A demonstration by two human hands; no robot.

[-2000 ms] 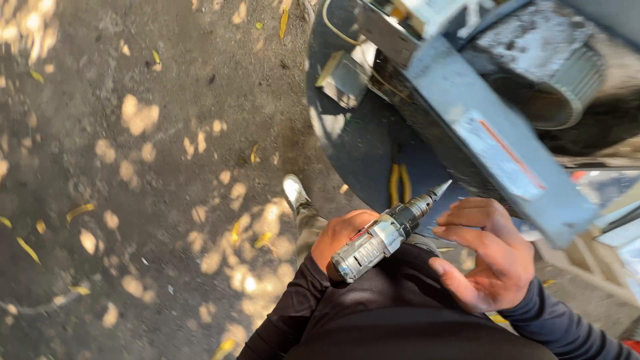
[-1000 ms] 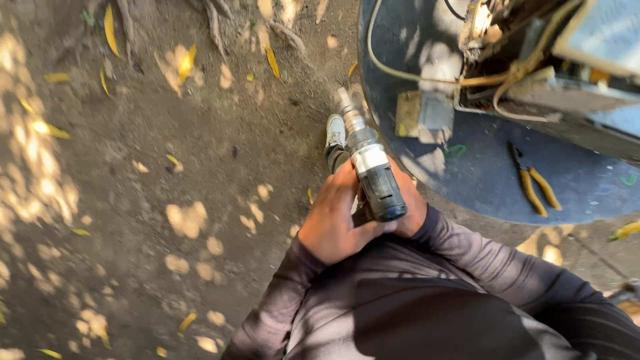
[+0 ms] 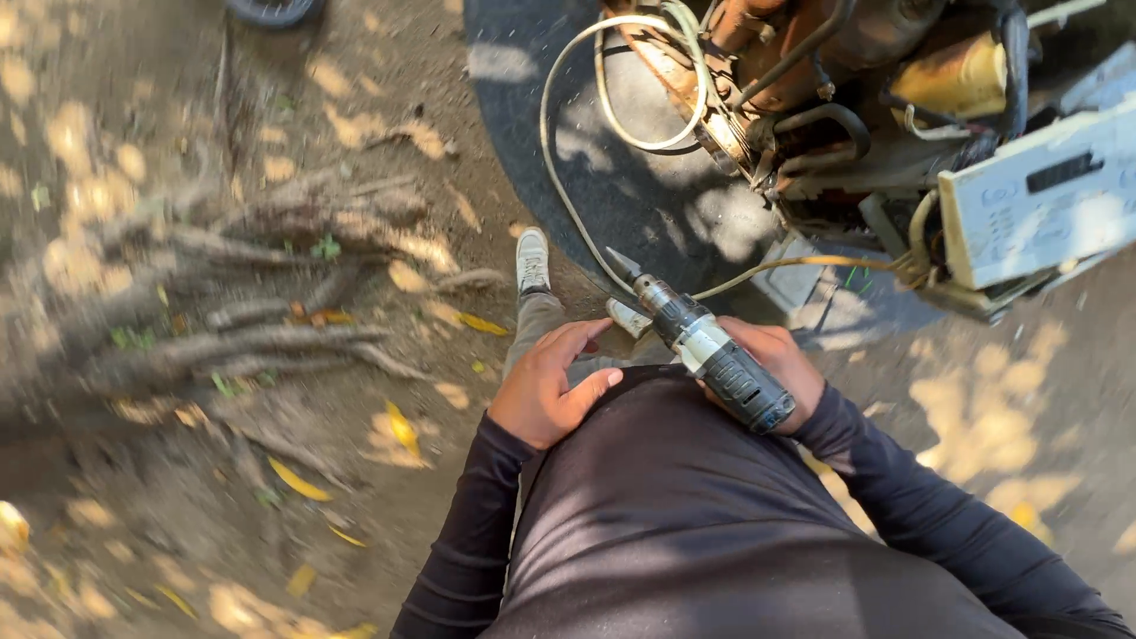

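Note:
My right hand grips a cordless drill by its handle, most of which the drill body hides. The drill has a grey and black body and a pointed, cone-shaped bit in its chuck, aimed up and to the left. My left hand is beside my waist, left of the drill, with its thumb apart from its fingers and nothing in it. Just beyond the bit, a pale cable loops over the dark round tabletop.
A rusty, dismantled machine with hoses and wires stands on the tabletop. A white control panel hangs at its right side. A small grey box lies near the table's edge. Tree roots cross the ground at left.
The drill was in my left hand two seconds ago and between both hands one second ago; now my right hand holds it and my left is off it. The view has shifted considerably.

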